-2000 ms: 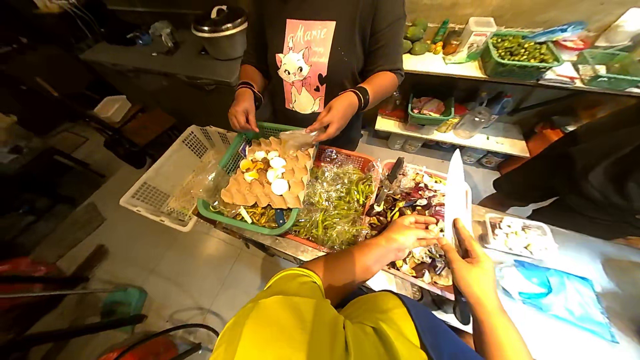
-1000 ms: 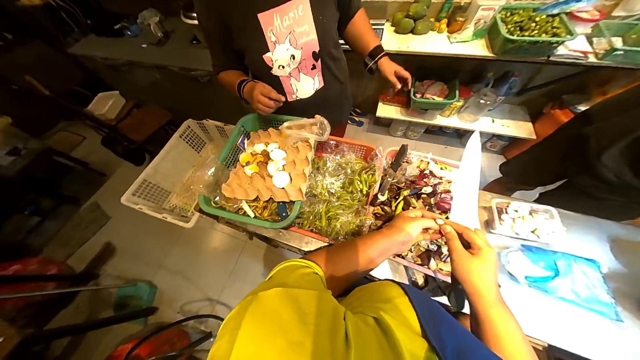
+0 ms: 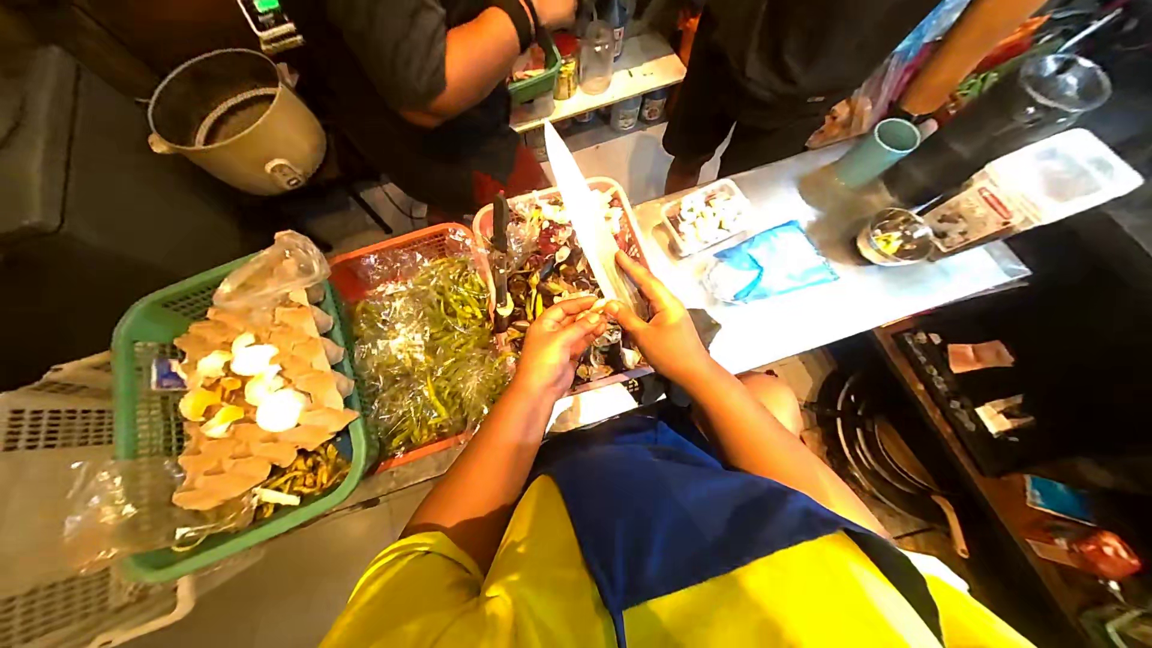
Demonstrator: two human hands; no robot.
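Note:
A large kitchen knife (image 3: 580, 211) points up and away, its broad pale blade rising from my right hand (image 3: 661, 324); the handle is hidden. My left hand (image 3: 560, 346) meets the right thumb, with a small pale piece (image 3: 600, 307) pinched at its fingertips; what it is cannot be told. Beneath both hands lies a pink basket (image 3: 635, 225) of purple and pale vegetable pieces, perhaps shallots or garlic. A black-handled knife (image 3: 499, 256) rests along that basket's left side.
Left are a red basket (image 3: 405, 241) of bagged green chillies and a green basket (image 3: 126, 396) with an egg tray and eggshells. To the right, a metal counter (image 3: 765, 337) bears a tub of pale cloves (image 3: 709, 216), a blue plastic bag (image 3: 776, 261) and cups. Two people stand across.
The view has swung to the right, showing more of the counter. The person opposite has turned and reaches toward the back shelf. My hands remain together over the pink basket.

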